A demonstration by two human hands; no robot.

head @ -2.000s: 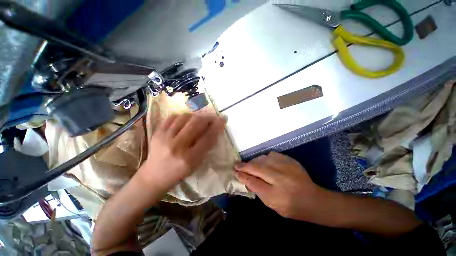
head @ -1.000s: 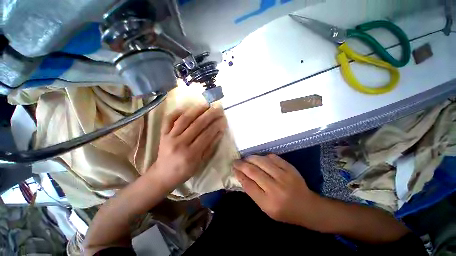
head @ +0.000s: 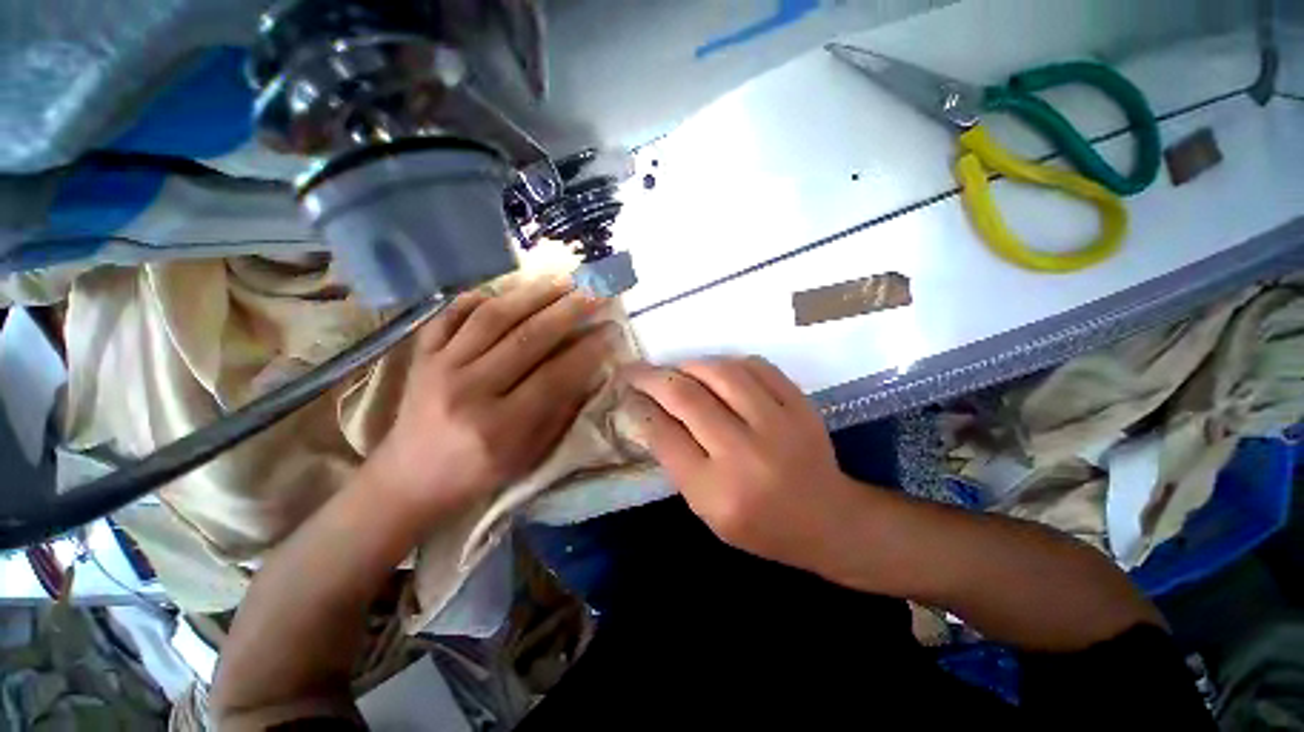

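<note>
A beige garment panel (head: 215, 415) lies under the sewing machine's needle area (head: 572, 215) and spreads left in folds. A small grey block (head: 606, 275) sits beside the foot at the cloth's edge. My left hand (head: 494, 386) lies flat on the cloth with its fingertips close to the foot; the needle itself is hard to make out. My right hand (head: 744, 443) pinches the cloth's right edge between thumb and fingers, just below and right of my left hand. The cloth is bunched between the two hands.
Scissors with one yellow and one green loop (head: 1051, 215) lie on the white machine table (head: 744, 186). Brown tape patches (head: 851, 299) are on the table. A grey round knob (head: 408, 215) and a curved metal rod (head: 243, 422) stand left. Beige cloth (head: 1087, 401) is heaped over a blue crate (head: 1230, 522).
My right hand has moved up and left along the cloth's edge towards the foot. My left hand has shifted slightly left. The lower cloth is now more bunched.
</note>
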